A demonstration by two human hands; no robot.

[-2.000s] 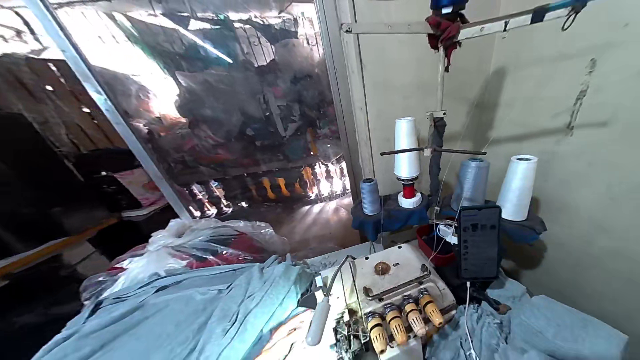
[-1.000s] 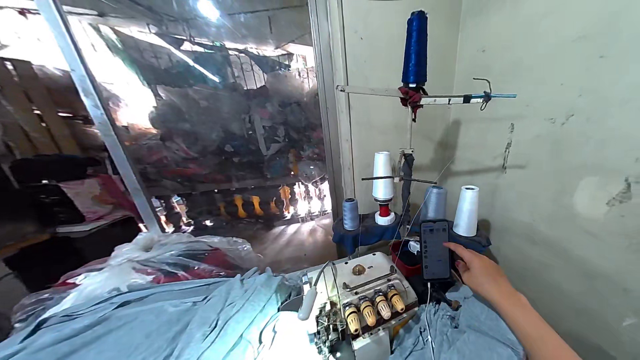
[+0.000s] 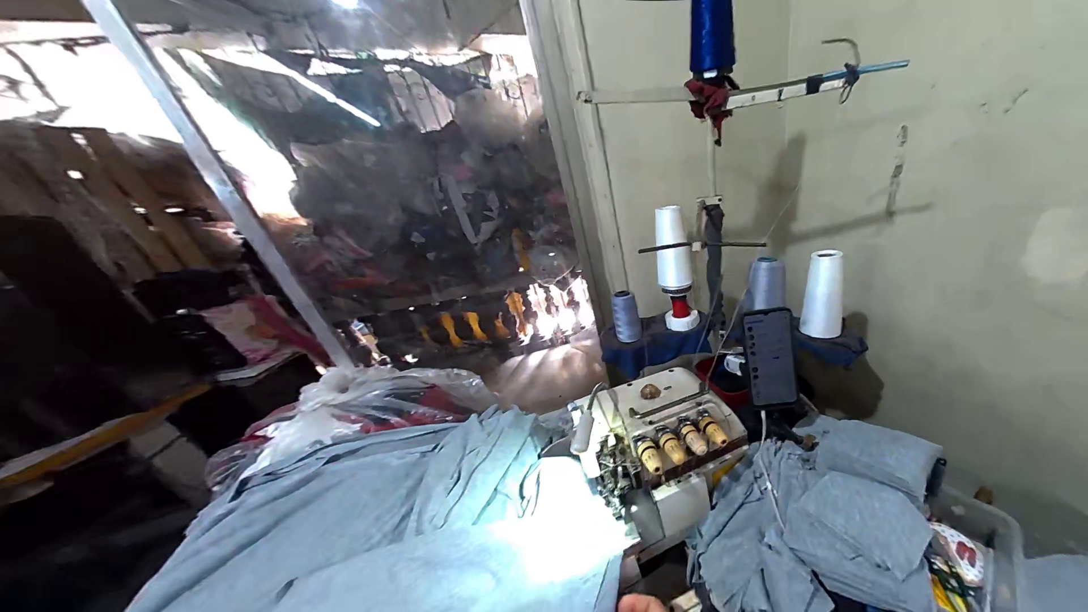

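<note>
At the bottom edge, right of centre, only some fingertips (image 3: 642, 603) show, beside the edge of grey-blue fabric (image 3: 357, 501); which hand they belong to and whether they grip anything cannot be told. No other part of my hands is seen. The fabric spreads over the left and middle, brightly lit near the needle area of a serger sewing machine (image 3: 680, 501). Several yellowish tension dials (image 3: 670, 444) line its front. Behind it a smartphone (image 3: 770, 357) stands upright with a white cable (image 3: 770, 476) hanging from it.
Thread cones, among them a white cone (image 3: 822, 293), stand behind the machine under a thread stand (image 3: 712, 161). Folded grey cloth (image 3: 858, 518) is heaped at right beside a plastic bin (image 3: 1009, 531). A clear plastic bag (image 3: 374, 404) lies behind the fabric, near a glass pane with a metal frame (image 3: 229, 195).
One second ago a hand reached in from the right and touched the phone; it has gone from there. Fingertips now show at the bottom edge.
</note>
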